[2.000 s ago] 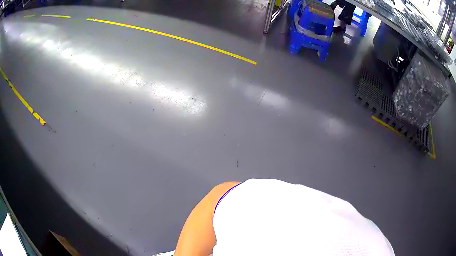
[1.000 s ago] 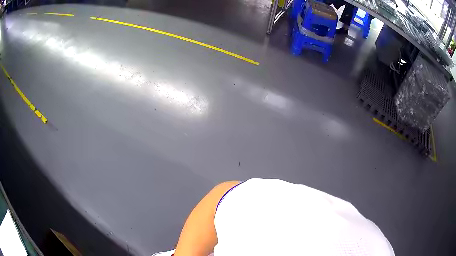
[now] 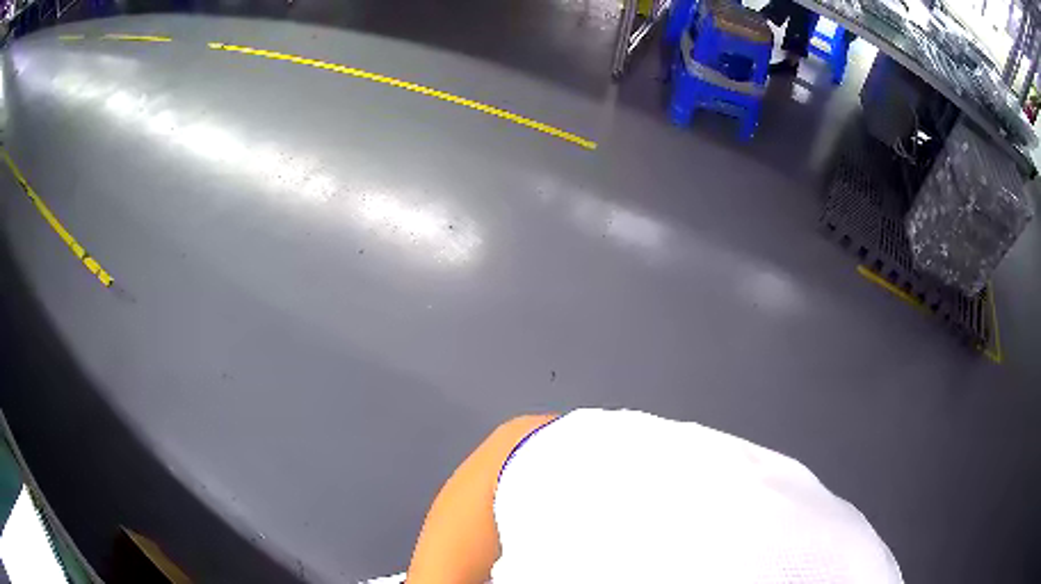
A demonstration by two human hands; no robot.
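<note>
Neither of my hands is in the picture. A white garment (image 3: 685,502) fills the bottom centre, with a bare stretch of arm (image 3: 462,513) beside it, cut off by the bottom edge. The hand at its end is not visible. At the far lower left, a strip of green bench edge (image 3: 71,559) shows with a white flat thing (image 3: 31,542) on it. A brown cardboard-like piece (image 3: 148,557) shows at the bottom edge, right of the bench.
Grey floor (image 3: 343,342) with yellow lines (image 3: 400,86) fills most of the view. Blue stools (image 3: 721,80) stand at the upper right. A wrapped grey block (image 3: 970,211) sits on a dark slatted pallet (image 3: 873,211) under a bench (image 3: 959,69). Part of a person (image 3: 788,32) shows behind the stools.
The whole view has shifted very slightly, so the stools and pallet sit a little further right. The dark and white shapes of the person behind the stools have changed. No hand has appeared.
</note>
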